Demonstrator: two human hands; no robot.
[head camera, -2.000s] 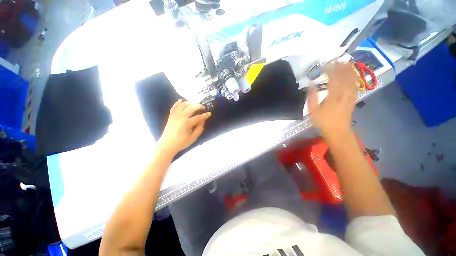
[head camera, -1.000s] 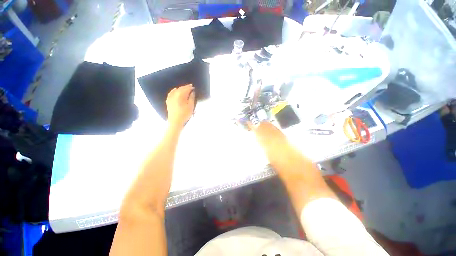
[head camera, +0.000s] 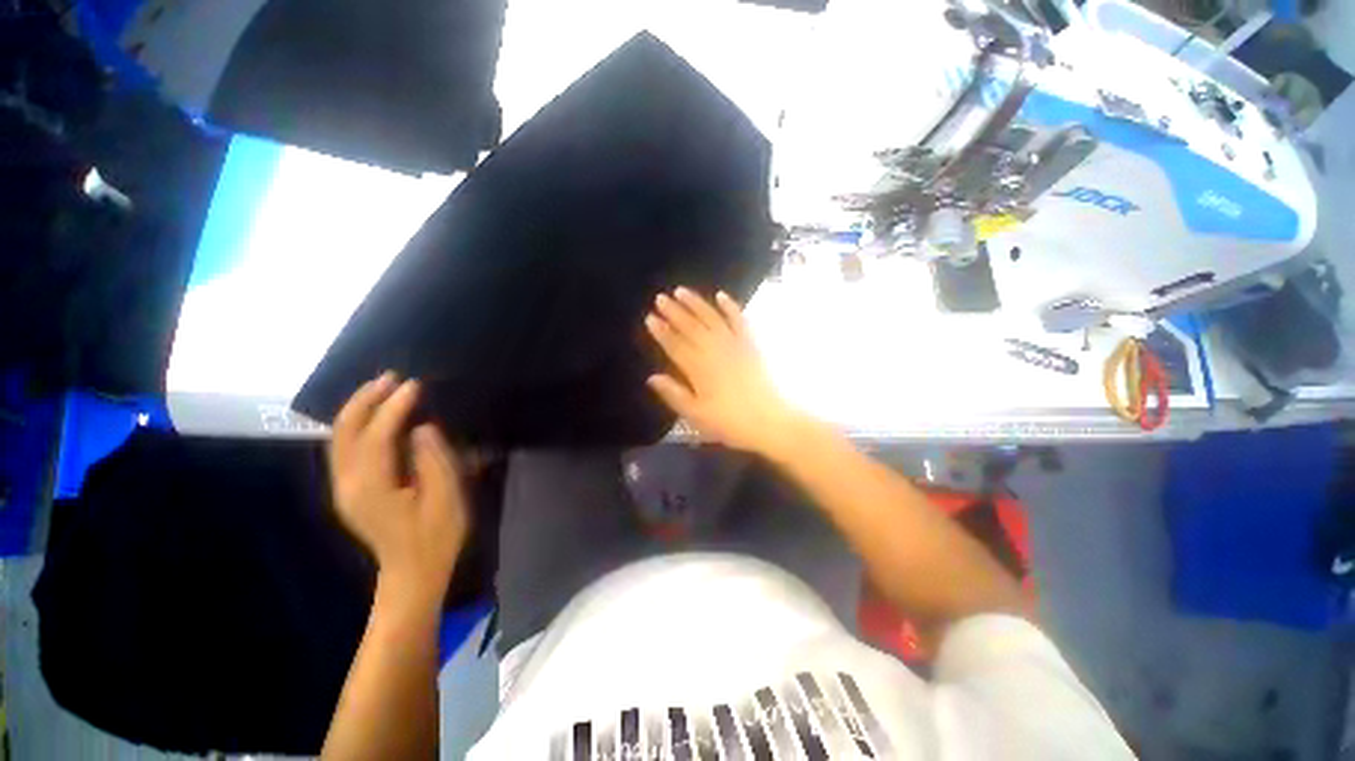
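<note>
A large black garment panel lies flat on the white table, left of the needle area. My left hand is at the panel's lower left corner by the table's front edge, fingers bent; whether it grips the cloth I cannot tell. My right hand rests on the panel's right side, fingers spread and palm down. The presser foot and needle area of the sewing machine is right of the panel, apart from both hands.
Stacked black panels lie at the back left. Black cloth hangs below the table's left front edge. Orange and red scissors, a slim tool and a dark rectangle lie at the right. A red stool stands below the table.
The view has shifted left and down. The black panel now lies spread near the table's front edge. My left hand has moved to that edge, and my right hand has moved from the needle area onto the panel.
</note>
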